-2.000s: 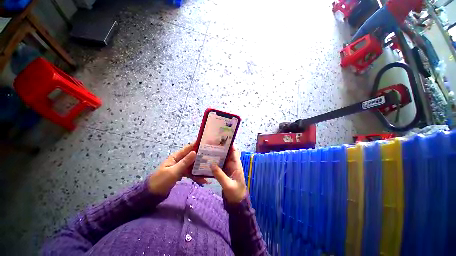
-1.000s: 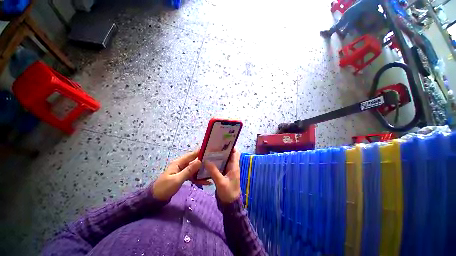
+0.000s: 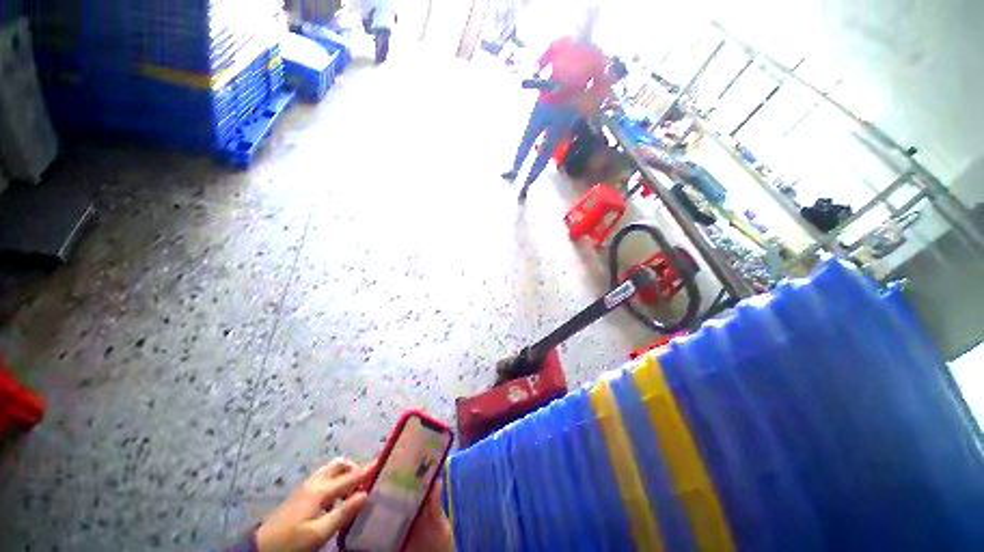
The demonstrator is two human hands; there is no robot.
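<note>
A smartphone in a red case, its screen lit, is low in the view, tilted to the right. My left hand is at the phone's left edge, its fingers against the case. My right hand is at the phone's lower right edge, mostly hidden behind it and cut off by the bottom of the picture. The phone is held between both hands.
A tall blue crate stack with yellow bands stands close on the right. Beyond it are a red pallet jack, a red stool, a person and long benches. More blue crates stand far left.
The view has swung up and right, so the phone and hands sit lower in the picture. The person in red now shows standing, and far crate stacks have come into view.
</note>
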